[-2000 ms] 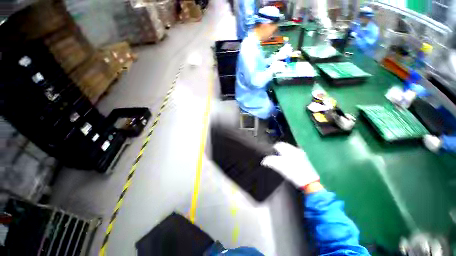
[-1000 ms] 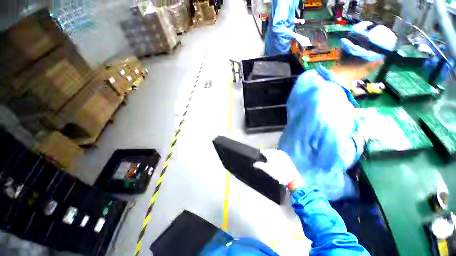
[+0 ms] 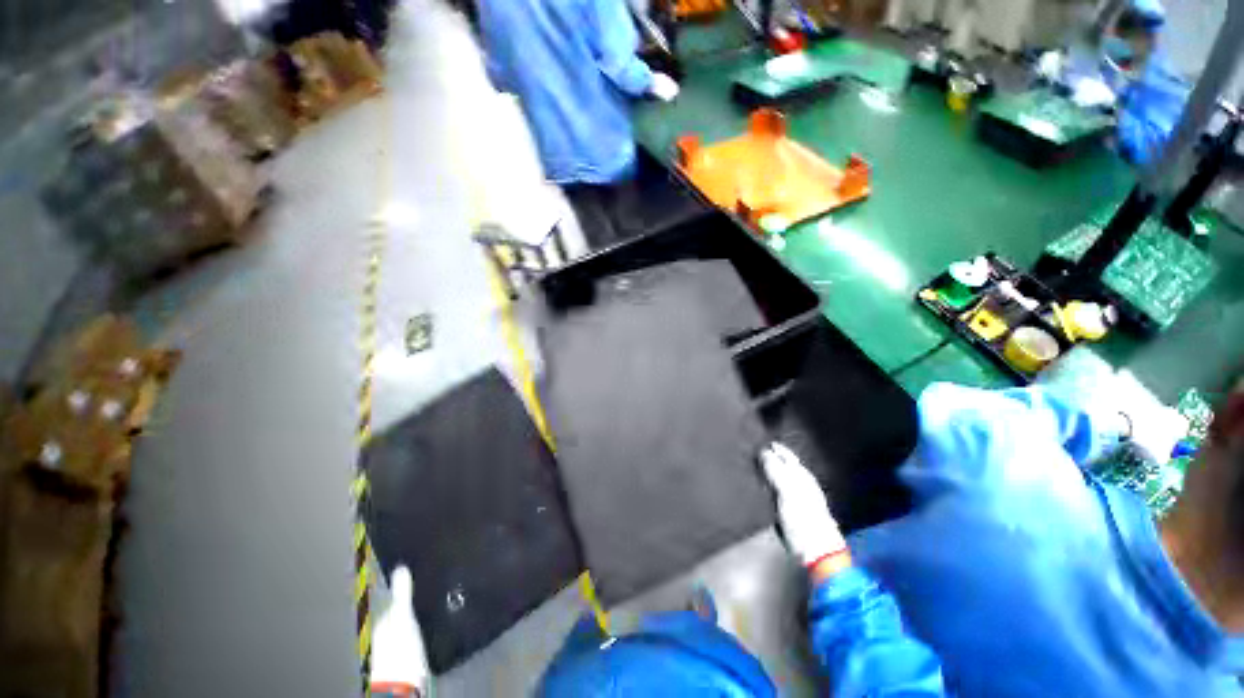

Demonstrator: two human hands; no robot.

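Note:
My left hand (image 3: 398, 630), in a white glove, holds a black foam pad (image 3: 471, 511) by its lower left edge, over the floor. My right hand (image 3: 801, 505), also gloved in white with a red cuff edge, holds a second, dark grey foam pad (image 3: 658, 436) at its right edge. The two pads lie side by side and slightly overlap in view. The far end of the right pad is over a black tote (image 3: 780, 280); whether it touches the tote is unclear. My fingers under the pads are hidden.
A coworker in blue (image 3: 996, 545) is close on the right at the green bench (image 3: 873, 293). An orange frame (image 3: 771, 171) and a black tray of small items (image 3: 1003, 321) are on the bench. Another person (image 3: 559, 89) stands ahead. Cartons (image 3: 82, 396) are on the left.
The view has moved forward to the black tote. Both pads now appear flatter and side by side, the right one reaching over the tote. My left hand has come into view.

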